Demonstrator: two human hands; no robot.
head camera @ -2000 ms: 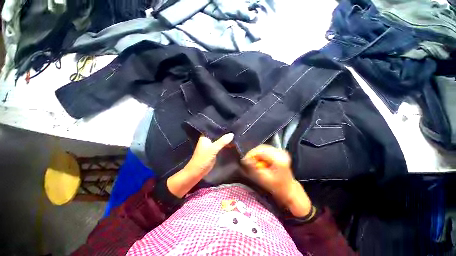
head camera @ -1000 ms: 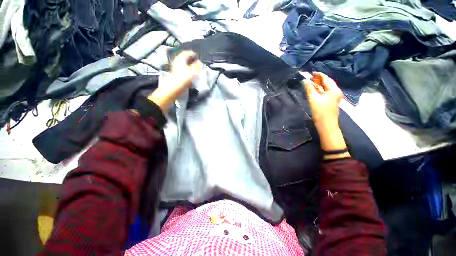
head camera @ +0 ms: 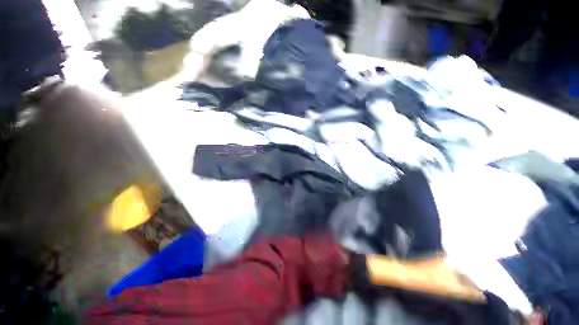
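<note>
The picture is strongly blurred. The near-black denim jacket (head camera: 298,197) lies on the white table in front of me, one sleeve (head camera: 225,162) stretched out to the left. A dark raised fold (head camera: 412,209) stands at its right, beside a paler inside part. My left arm in a dark-red sleeve reaches across the bottom to the right. My left hand (head camera: 432,278) is a smear over the jacket's near part; its fingers cannot be made out. A small skin-coloured patch (head camera: 538,317) shows at the bottom right edge, perhaps part of my right hand. No tool can be seen.
Light denim garments (head camera: 355,149) are heaped beyond the jacket, with a darker blue heap (head camera: 305,63) farther back. Mid-blue denim garments (head camera: 552,247) lie at the right. A round yellow stool top (head camera: 132,208) and a blue object (head camera: 166,263) are beside the table's left edge.
The view has swung to the left and up the table. My left arm now crosses the bottom towards the right. My right hand has left the middle of the picture, and the apron is out of view.
</note>
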